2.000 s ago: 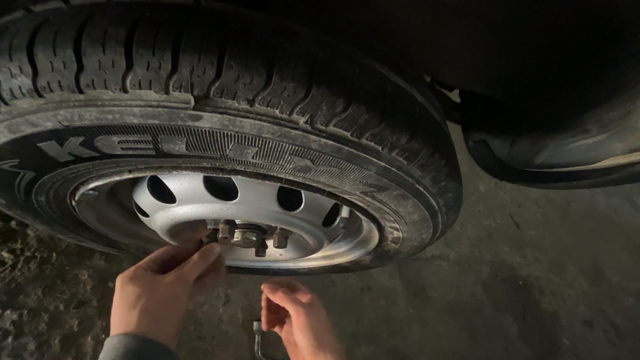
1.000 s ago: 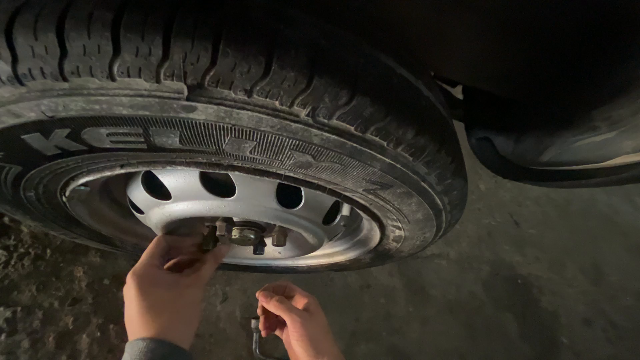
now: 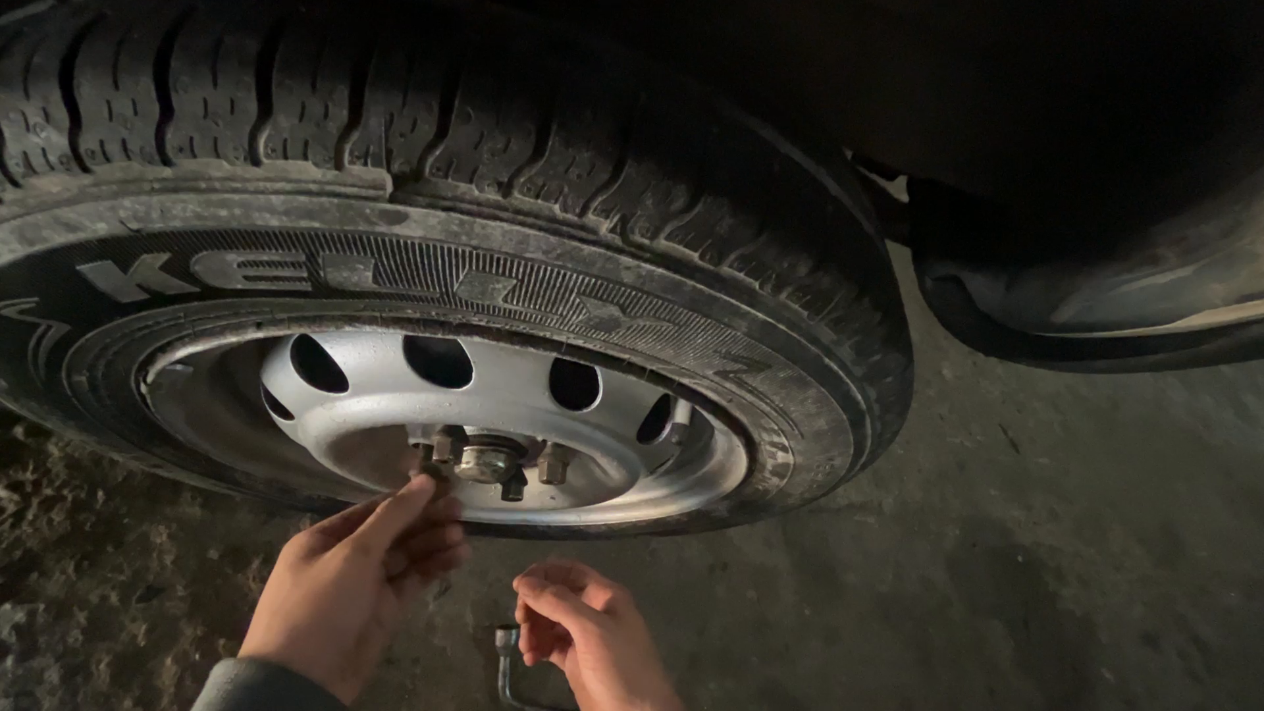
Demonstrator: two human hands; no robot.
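Observation:
A Kelly tire (image 3: 592, 267) on a silver steel wheel (image 3: 365, 415) fills the left and middle of the view. Around the hub center (image 3: 489, 459) sit several lug nuts, one of them a lug nut (image 3: 553, 462) on the right side. My left hand (image 3: 355, 563) reaches up from below, its thumb and fingertips pinched at a lug nut (image 3: 427, 462) left of the hub; the fingers partly hide it. Lower and to the right, my right hand (image 3: 592, 632) is off the wheel with curled fingers; whether anything is inside them cannot be seen.
An L-shaped lug wrench (image 3: 506, 657) lies on the ground beside my right hand, partly out of view. The vehicle's dark body overhangs the tire, with a curved body edge (image 3: 1076, 346) at the right. Rough, dirty ground (image 3: 89, 553) shows at the lower left.
My left hand's fingers have come slightly down from deeper in the hub area, showing more of the nuts. The right hand stays low near the wrench.

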